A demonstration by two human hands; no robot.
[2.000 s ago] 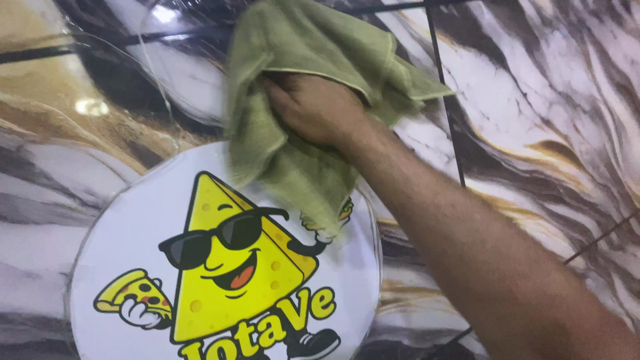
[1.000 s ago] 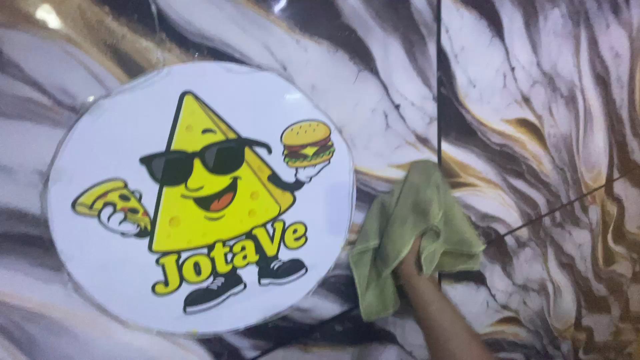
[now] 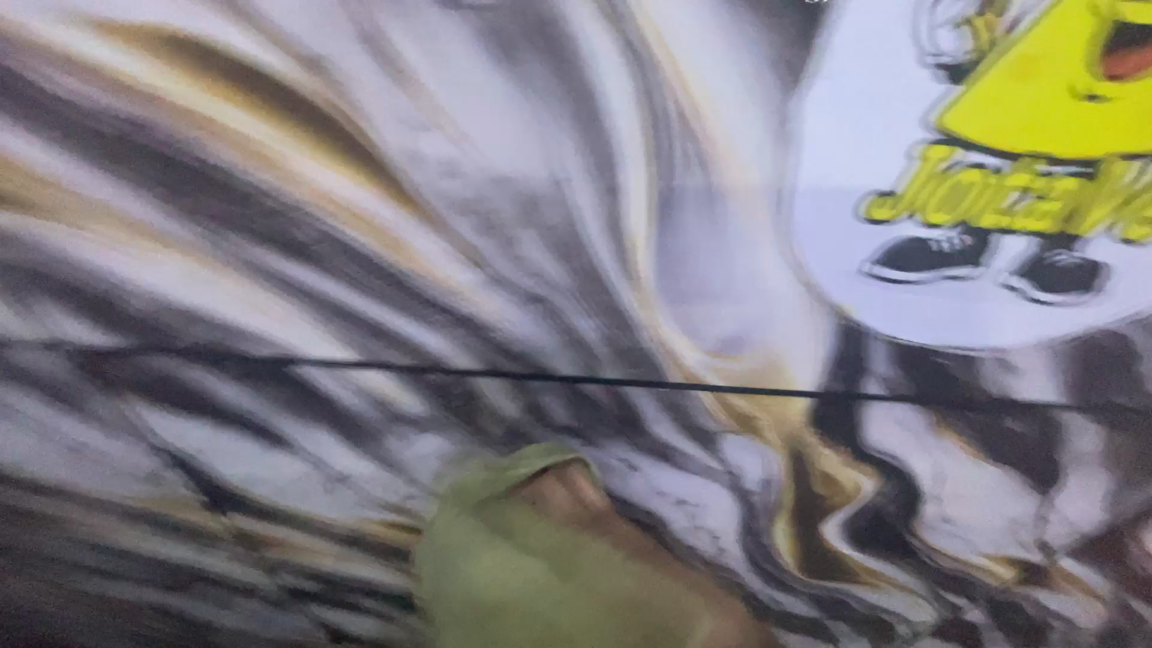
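Observation:
An olive-green cloth [image 3: 504, 576] lies against the marble-patterned surface at the bottom centre. My right hand [image 3: 621, 544] holds it, with the forearm coming in from the lower right. Part of the hand is covered by the cloth, and both are blurred. My left hand is not in view.
A round white sign [image 3: 846, 261] with a yellow cartoon wedge in black shoes and some lettering is at the upper right, cut off by the frame. A dark joint line [image 3: 576, 379] crosses the glossy marble-patterned surface [image 3: 450, 180] above the cloth.
My right hand, still holding the cloth, has gone from the right of the round sign to below and left of it. The view has shifted a lot.

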